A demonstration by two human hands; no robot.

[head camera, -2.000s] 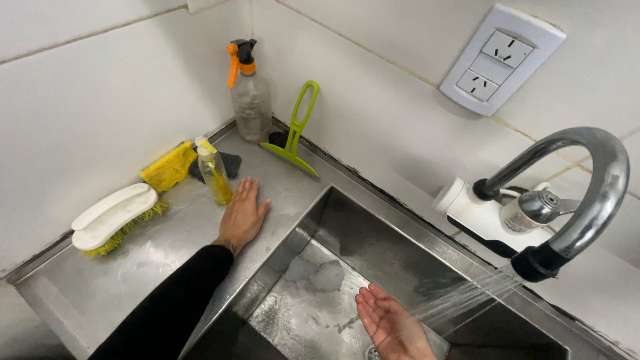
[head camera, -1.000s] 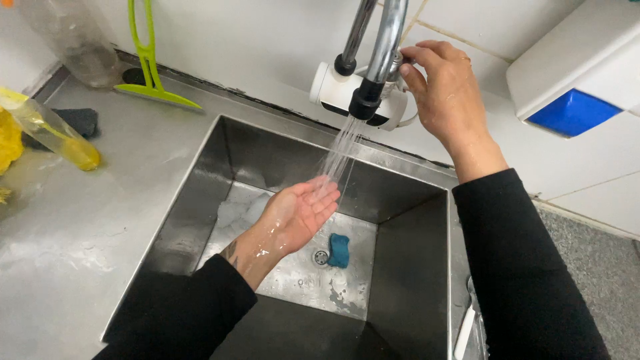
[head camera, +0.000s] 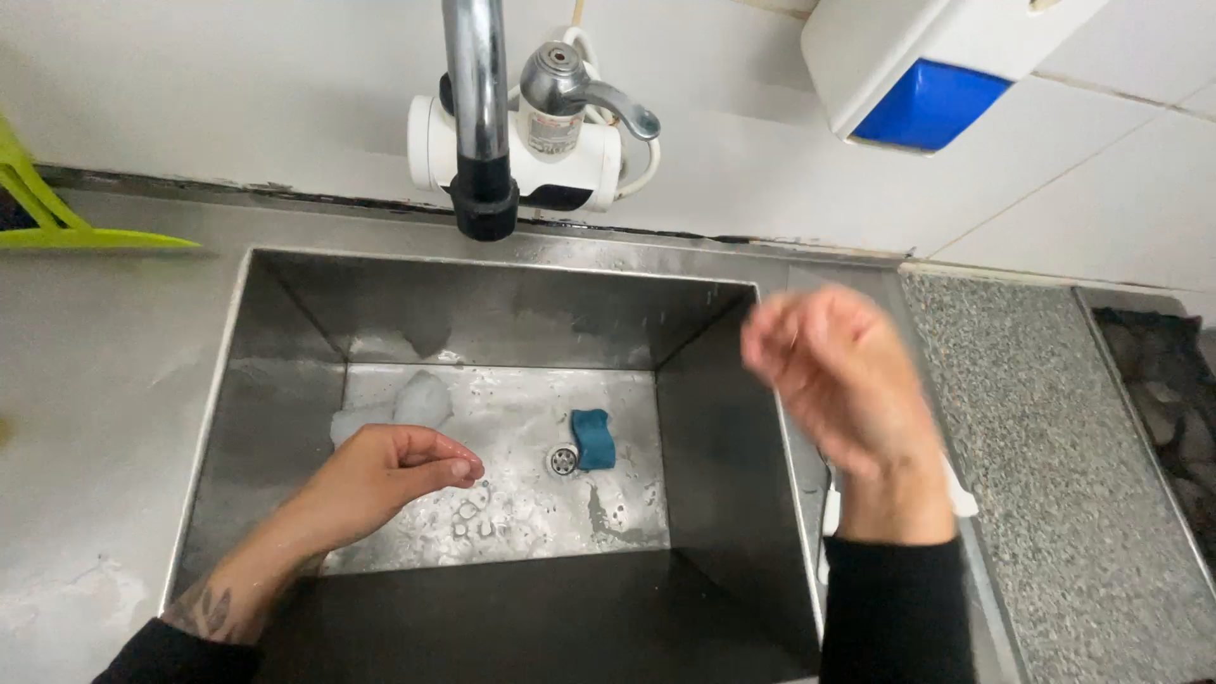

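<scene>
My left hand (head camera: 389, 480) hangs over the left part of the stainless steel sink (head camera: 503, 271), wet, with its fingers curled and thumb near the fingertips; I see nothing in it. Blurred, my right hand (head camera: 831, 370) is raised over the sink's right rim, fingers bent, holding nothing visible. The faucet spout (head camera: 484, 195) points down above the back rim, and no water runs from it. Its lever (head camera: 622, 106) sits on a white faucet heater (head camera: 570, 161). On the basin floor lie a blue sponge (head camera: 594, 440), beside the drain (head camera: 562, 461), and a whitish translucent lump (head camera: 421, 401).
A white dispenser (head camera: 902, 47) with a blue panel is on the wall at upper right. A green squeegee (head camera: 85, 236) stands at the far left. Speckled countertop (head camera: 1026, 427) runs along the right, with a white-handled item (head camera: 959, 494) partly hidden by my right wrist.
The water has stopped running. My right hand has left the faucet and come down toward the sink's right rim. My left hand is no longer under the spout, and its fingers have curled.
</scene>
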